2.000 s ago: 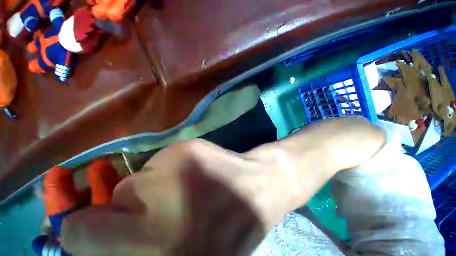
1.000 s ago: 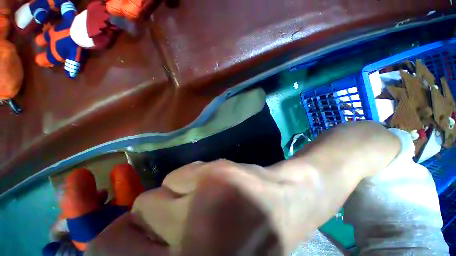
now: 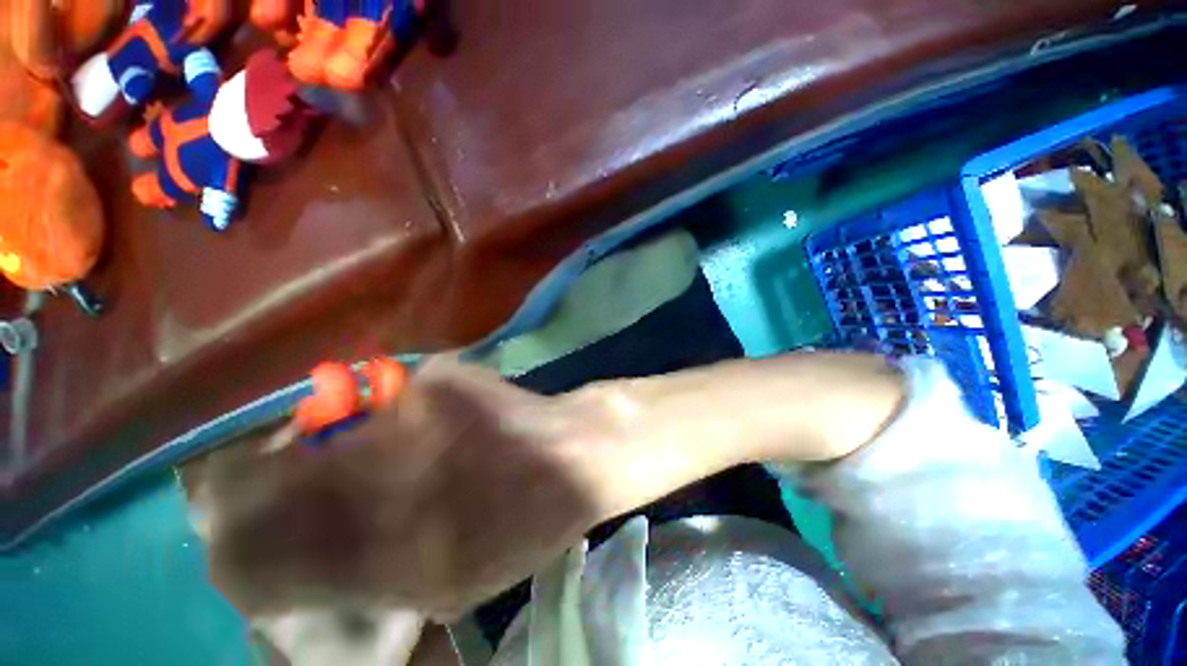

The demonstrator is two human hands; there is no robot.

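Note:
My right hand (image 3: 521, 429) reaches in from the right and is blurred, its fingers in shadow. It is closed around a small plush doll (image 3: 341, 397), at the table's front edge. The doll's two orange feet stick up past the hand, with a bit of navy below them. The rest of the doll is hidden. No needle or thread shows. I cannot make out my left hand; a pale blurred shape at the bottom edge is unclear.
Navy-orange dolls (image 3: 198, 146) and orange plush pieces (image 3: 50, 208) lie on the red-brown table (image 3: 586, 117) at upper left. A blue basket (image 3: 996, 306) with brown pieces (image 3: 1100, 260) stands right. Black cloth (image 3: 651, 338) hangs below the table edge.
My right hand and the doll have moved up and away, to the table's edge, and look smaller. The view has shifted slightly, showing more of the orange pieces.

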